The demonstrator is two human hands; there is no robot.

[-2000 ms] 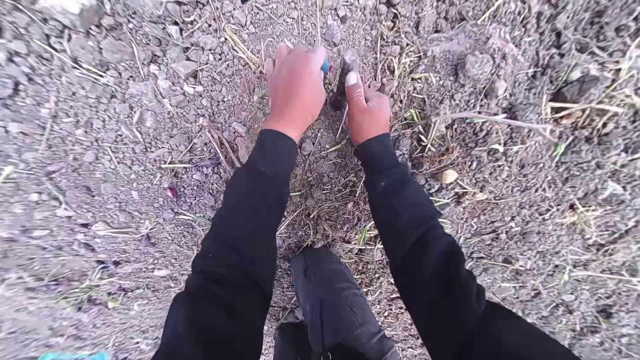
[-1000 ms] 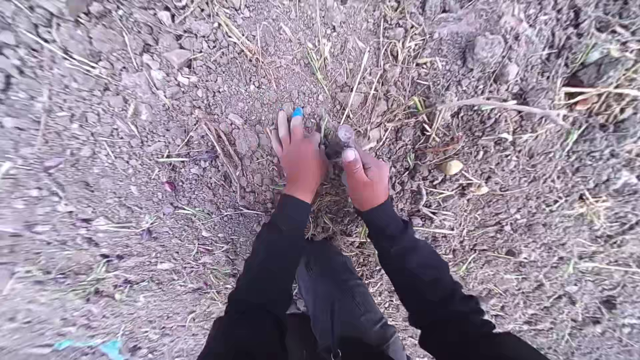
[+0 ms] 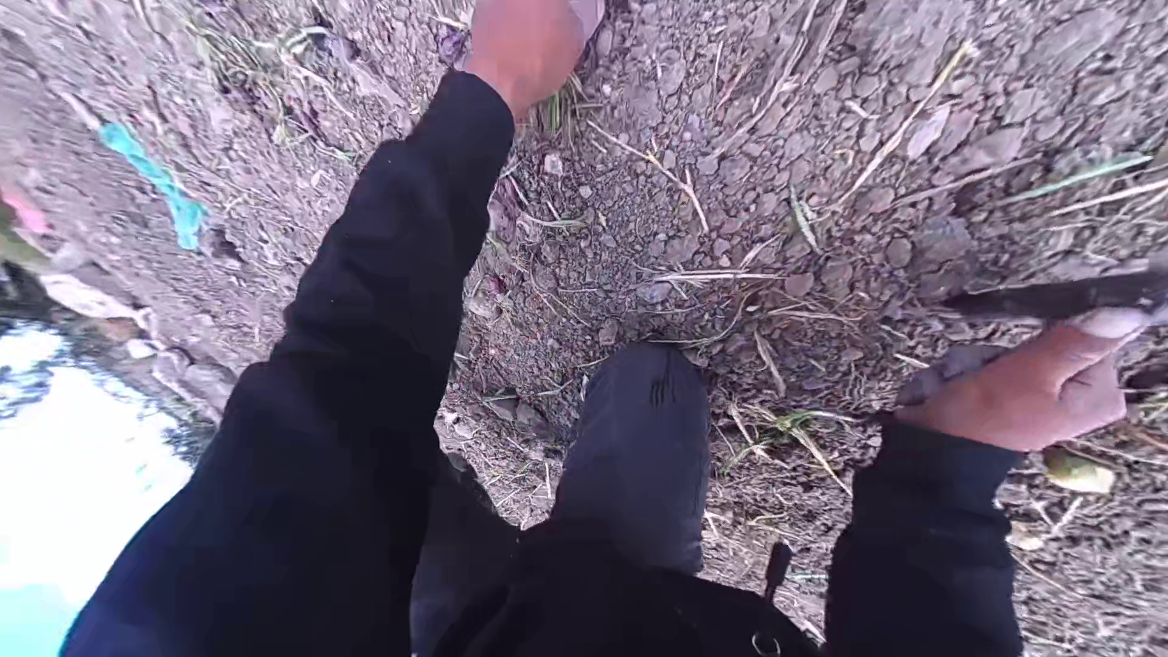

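My left hand (image 3: pixel 534 46) is at the top edge of the head view, low over the soil; its fingertips are cut off or hidden, and whether it holds something cannot be told. At the right, my right hand (image 3: pixel 1036 388) is closed on a dark, elongated tool (image 3: pixel 1058 297), with the thumb along it. The tool's narrow end points left over the soil and its other end reaches the right edge. Its exact kind is not clear. Dry, crumbly soil (image 3: pixel 666 192) with straw bits lies between the two hands.
My bent knee in dark trousers (image 3: pixel 639 438) rests low in the middle. A turquoise strip (image 3: pixel 155 182) lies on the ground at the left, with stones (image 3: pixel 192 374) below it. A pale yellowish lump (image 3: pixel 1079 472) sits beside my right wrist. Dry stalks (image 3: pixel 903 128) are scattered at the upper right.
My hands, close together in both earlier frames, are now far apart, the left one out to the upper left. The right hand still grips the dark tool. The view has swung strongly.
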